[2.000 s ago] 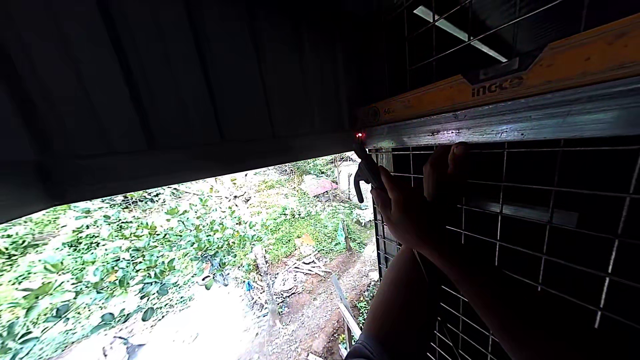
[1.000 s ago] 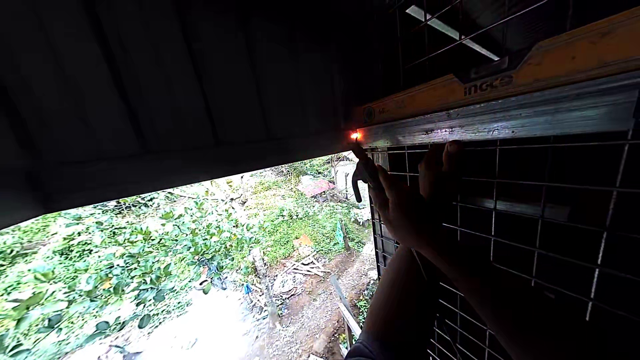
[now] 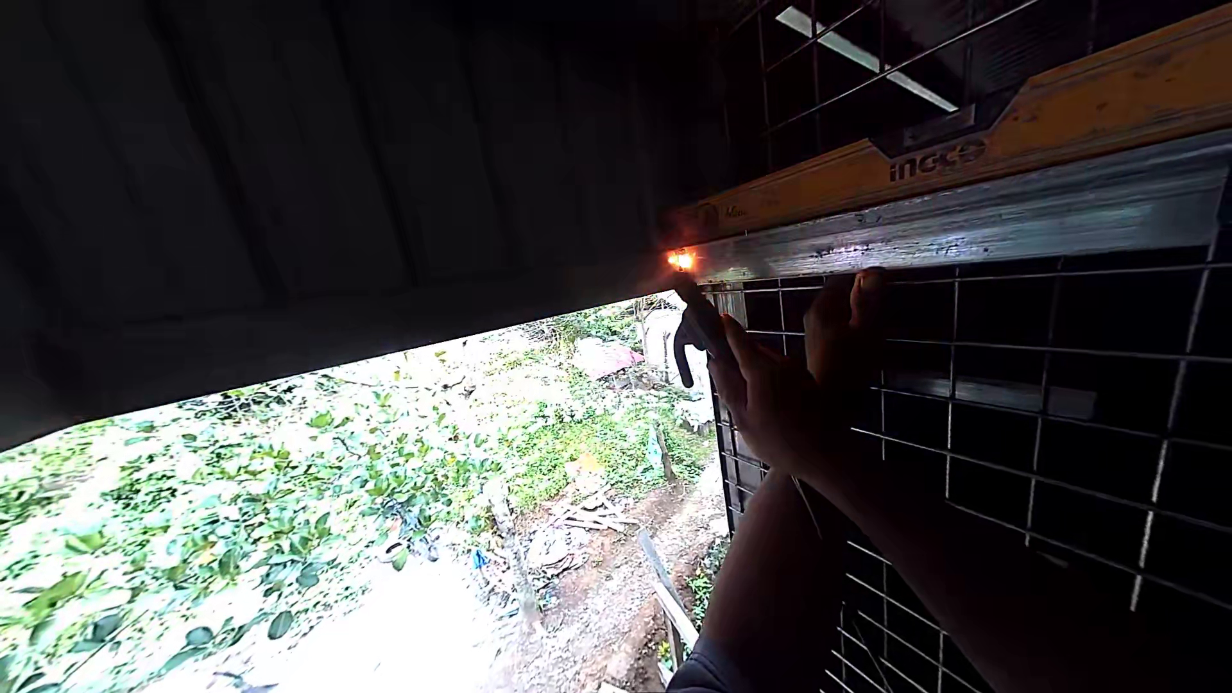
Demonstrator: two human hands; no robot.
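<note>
My right hand [image 3: 770,390], dark against the light, grips a dark clamp-like tool, seemingly a welding electrode holder [image 3: 705,332], with a curved lever at its left. Just above the tool's tip, a bright orange-white glow [image 3: 680,260] burns at the left end of a metal bar [image 3: 962,226]. Behind the right hand, my left hand [image 3: 837,318] has its fingertips raised at the bar's lower edge; shadow hides whether it grips anything. The forearms cross. An orange INGCO spirit level [image 3: 1078,106] lies along the bar's top.
Welded wire mesh [image 3: 1035,414] spans the right side, below and above the bar. A dark ribbed sheet panel [image 3: 318,183] covers the upper left. Beneath its edge, green plants [image 3: 289,500], a dirt path [image 3: 616,577] and pale posts or boards [image 3: 664,587] show lower down outside.
The small red glow at the bar's end has grown larger and brighter, turning orange-white. Both hands stay in nearly the same place, with the tool still held.
</note>
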